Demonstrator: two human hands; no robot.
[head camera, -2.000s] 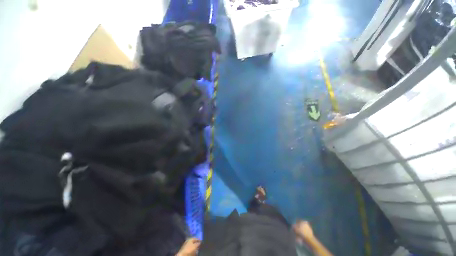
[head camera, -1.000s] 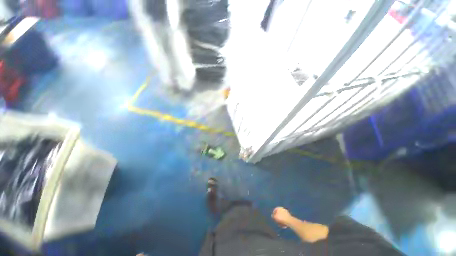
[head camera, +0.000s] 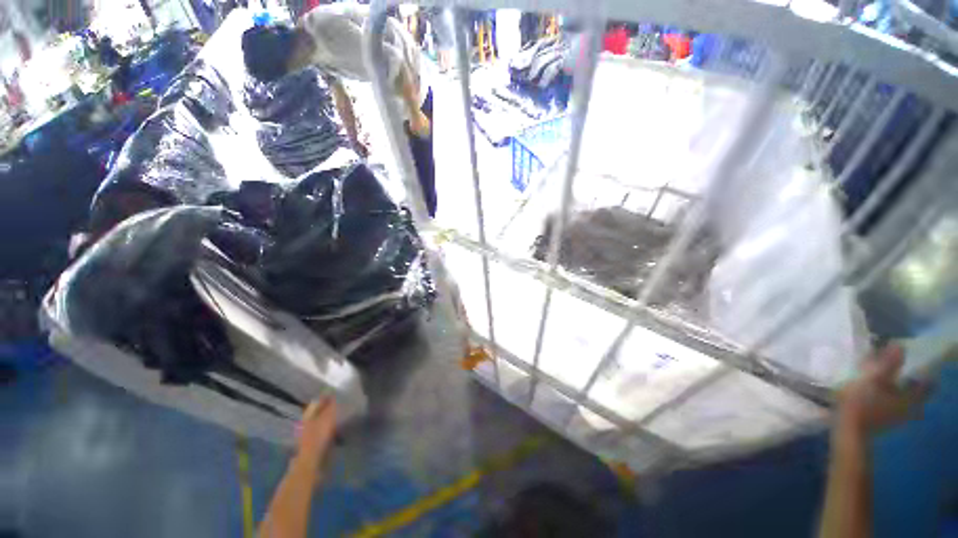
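A tall trolley with white-grey bars (head camera: 573, 282) and white lining stands in front of me at the centre and right. A dark cloth heap (head camera: 628, 250) lies inside it. My right hand (head camera: 884, 391) is raised at its right corner with the fingers spread; I cannot tell if it touches the bars. At the left a low white container (head camera: 275, 352) bears dark garments under shiny plastic (head camera: 336, 242). My left hand (head camera: 318, 422) is at its near right edge, blurred; whether it grips the edge cannot be told.
A person (head camera: 352, 47) bends over the wrapped garments behind the left container. A blue crate (head camera: 538, 147) stands beyond the trolley bars. Yellow lines (head camera: 452, 492) mark the blue floor. Cluttered work places lie at the upper left.
The view has swung right and up. The barred trolley and the wrapped garments are now close in front. My right hand has risen to the trolley's corner, and my left hand has come into fuller view.
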